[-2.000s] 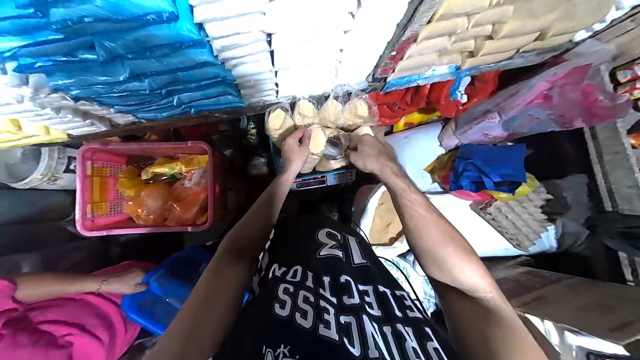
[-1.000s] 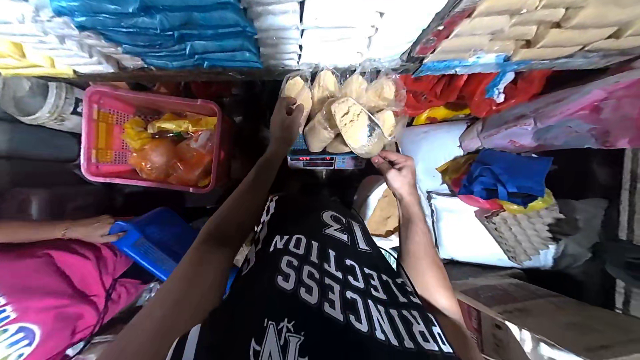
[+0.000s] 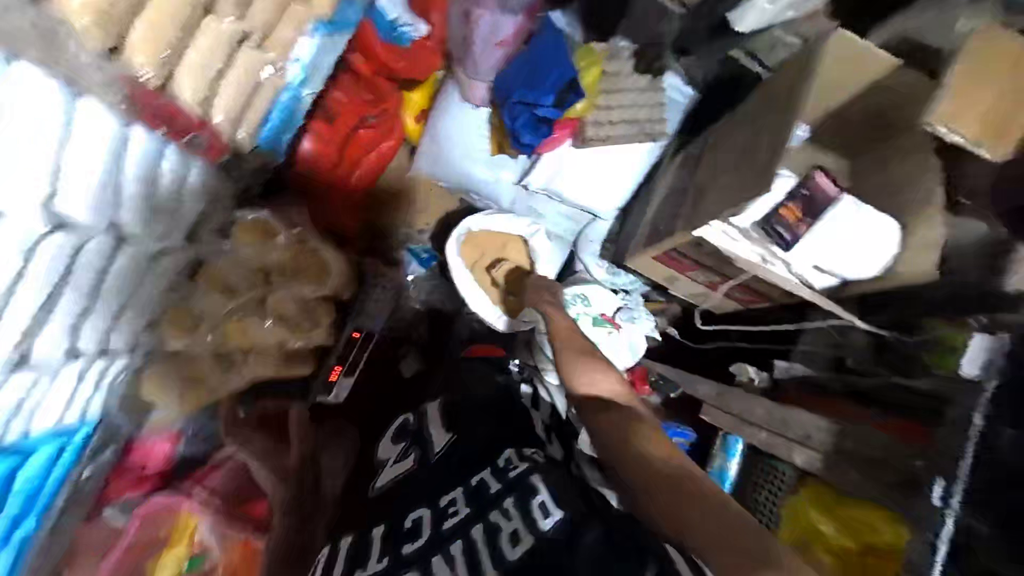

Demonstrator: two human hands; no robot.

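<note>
Down in an open white sack of light brown powder or granules is my right hand, its fingers closed around what looks like a scoop, blurred and partly hidden. My left hand is a dark blur at the lower left, just below the filled clear plastic bags; its fingers cannot be made out. Those bags of pale brown contents stand grouped beside a digital scale with a lit red display.
Stacked white packs and tan packs lie at the left. Red plastic bags, a blue bag and egg trays are beyond the sack. A cardboard box with a phone stands right.
The view has swung strongly to the right. My right hand has moved from the clear bags on the scale into the open sack. The scoop of powder is no longer over the bags.
</note>
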